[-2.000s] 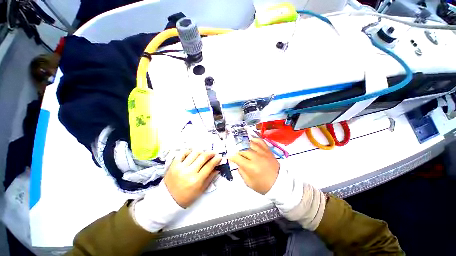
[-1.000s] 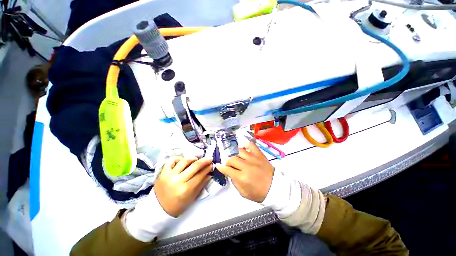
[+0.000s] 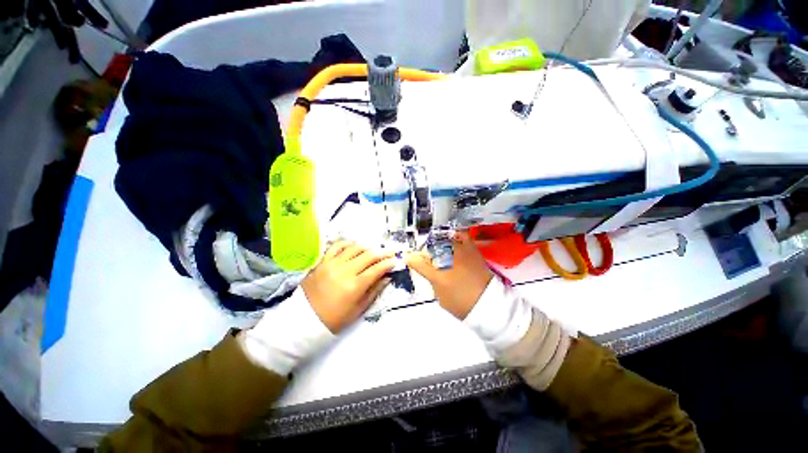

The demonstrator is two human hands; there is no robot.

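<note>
My left hand (image 3: 347,285) lies flat at the needle area, fingertips on a small navy piece (image 3: 403,280) and pale cloth just in front of the presser foot (image 3: 406,237). My right hand (image 3: 454,276) is on the other side of the same piece, thumb and index finger close to the left fingertips. Both hands are bare. The navy garment (image 3: 199,142) lies heaped left of the needle, with its white and navy striped part (image 3: 235,265) running toward my left hand. The cloth under the fingers is largely hidden.
The yellow-green machine lamp (image 3: 293,212) hangs over the cloth, left of the needle. The white machine head (image 3: 496,133) spans the back. Orange and red scissors handles (image 3: 565,258) and a red patch (image 3: 505,245) lie right of my right hand. A scale edges the table (image 3: 372,403) in front.
The camera view has shifted, so the machine and lamp appear farther right than a second ago. Both hands stay at the needle area on the small navy piece.
</note>
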